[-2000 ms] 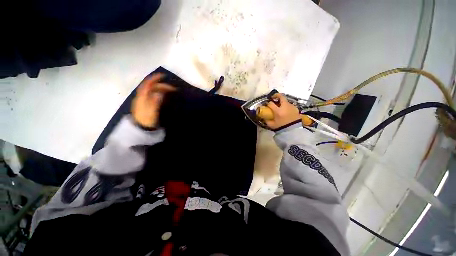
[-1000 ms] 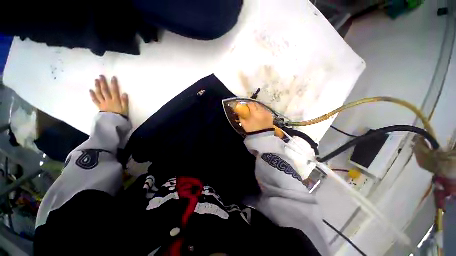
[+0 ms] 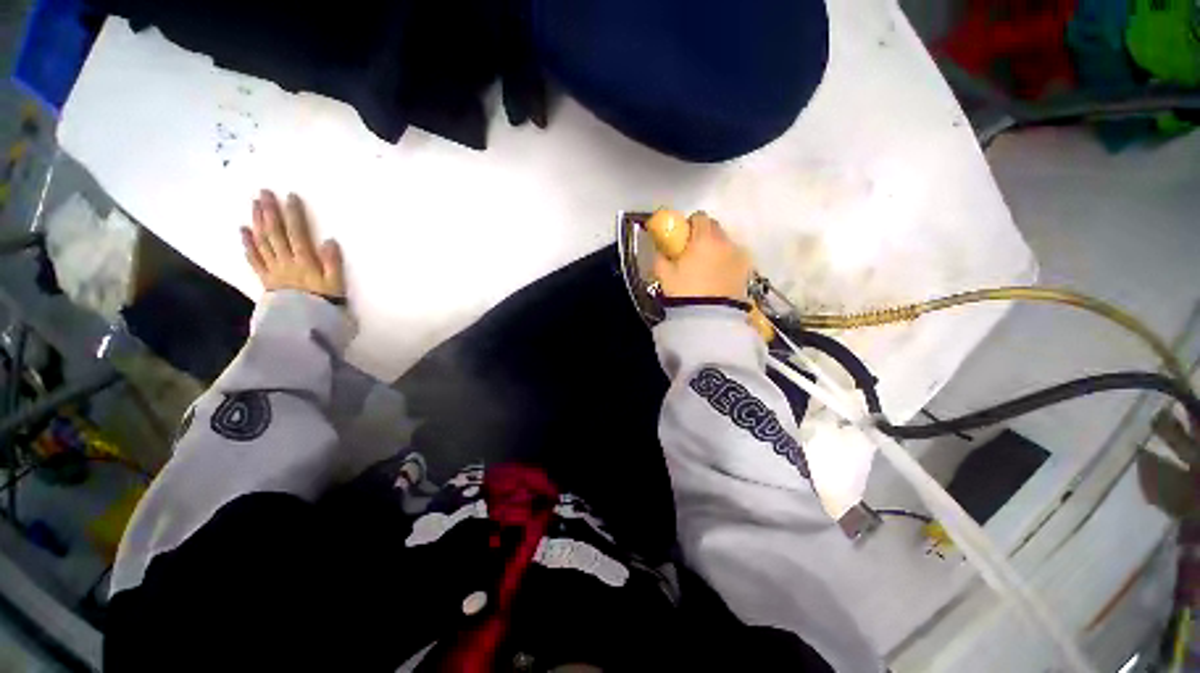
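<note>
The dark shorts [image 3: 533, 348] lie on the white-covered ironing table [image 3: 434, 237] in front of my body; their lower part is hidden by my clothing. My right hand [image 3: 707, 263] grips the yellow-orange handle of the steam iron [image 3: 637, 270], whose pointed metal body sits on the top right part of the shorts. My left hand [image 3: 292, 250] rests flat on the white cover, left of the shorts, fingers apart and holding nothing.
A navy padded board [image 3: 684, 72] and a dark stack of garments [image 3: 316, 59] lie at the back. A blue crate [image 3: 50, 53] is at the far left. A yellow-tan steam hose [image 3: 974, 300] and black cable [image 3: 1040, 392] run right. Dark cloth [image 3: 178, 316] lies below the left edge.
My left hand moved off the shorts onto the table cover at left. My right hand and the iron moved from the right edge of the shorts onto them. The view has shifted.
</note>
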